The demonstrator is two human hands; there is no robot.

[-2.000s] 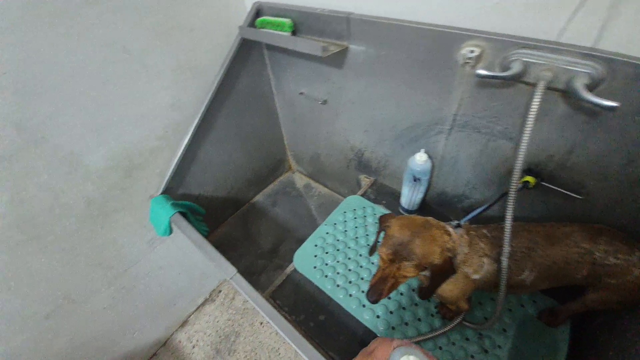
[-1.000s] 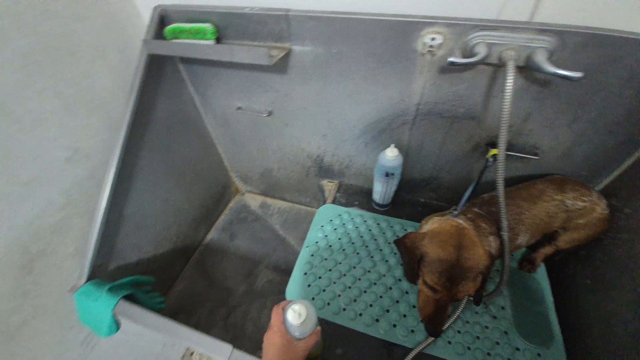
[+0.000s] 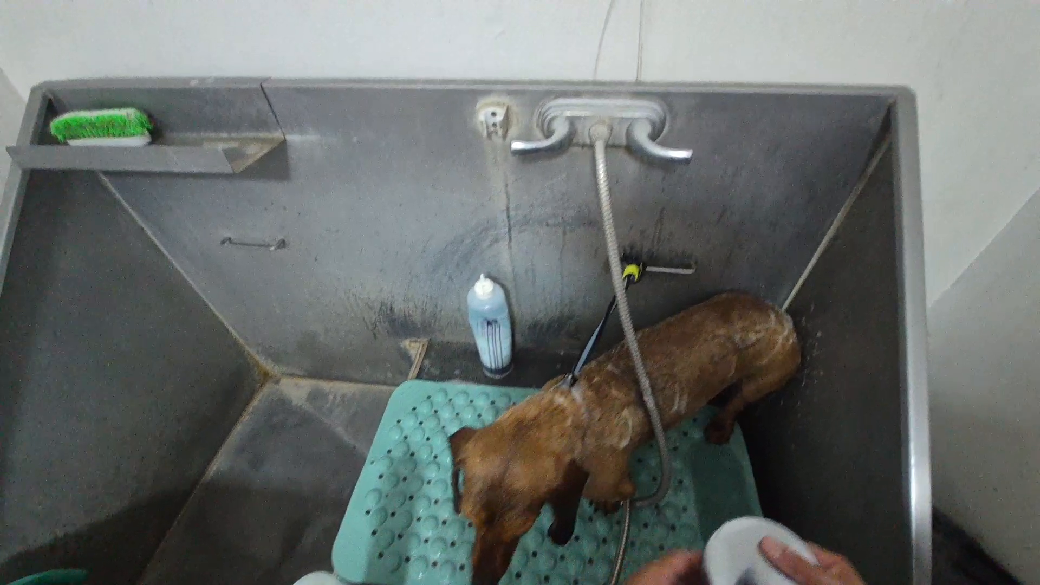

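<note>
A white round-topped container is at the bottom right, with the thumb of my right hand pressed on it. My left hand is at its left side, mostly cut off by the frame. Just beyond the hands, a wet brown dog with patches of lather stands on a green bumpy rubber mat, head lowered. A dark leash runs from its neck to a bar on the back wall. The metal shower hose hangs across its back. A pale blue squeeze bottle stands behind the mat.
The metal wash tub has a mixer tap on its back wall. A green bristled brush lies on the corner shelf. A partly seen white object and a bit of green glove show at the bottom edge.
One second ago a hand held a white-capped bottle left of the dog; now both hands are at the lower right with the white container. The dog's head has moved left. The view has swung right.
</note>
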